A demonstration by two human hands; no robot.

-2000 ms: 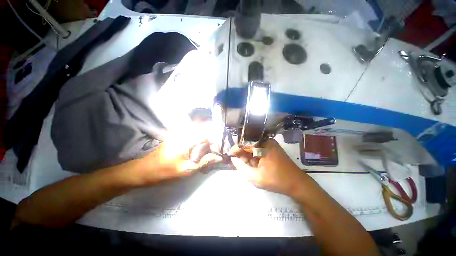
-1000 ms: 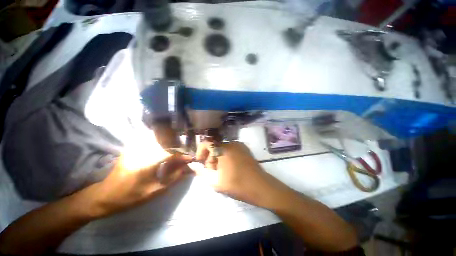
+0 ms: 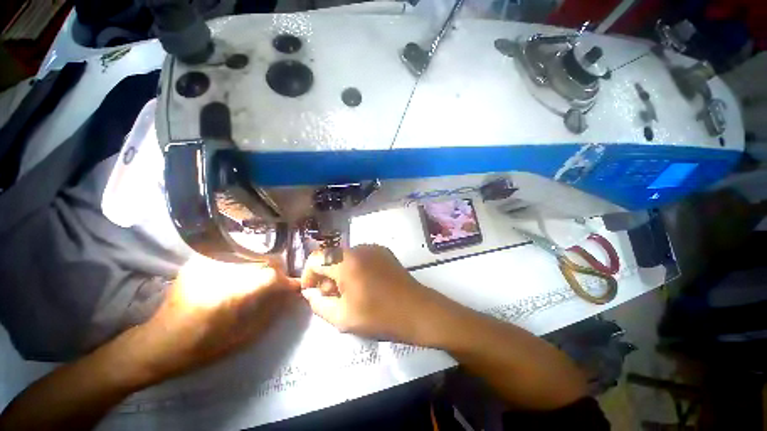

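The dark grey garment [image 3: 59, 252] lies bunched on the left of the machine table, with a darker part above it. My left hand [image 3: 223, 303] is under the bright lamp, its fingers at the needle area [image 3: 311, 240]. My right hand [image 3: 366, 290] is just right of it, fingers curled, fingertips meeting the left ones. What lies between the fingertips is too small and lost in glare to tell. The white sewing machine head [image 3: 454, 101] with a blue stripe stands above both hands. A shiny dark curved guard [image 3: 189, 198] hangs at its left end.
A phone [image 3: 452, 224] with a lit face lies under the machine arm. Scissors [image 3: 589, 274] with one yellow and one red loop lie right of it. A lit control panel [image 3: 673, 175] is at the head's right end. Ruler marks run along the table's front edge [image 3: 538, 324].
The view has swung to the right, so machine, phone and scissors sit further left and the control panel shows. Both hands remain together at the needle area.
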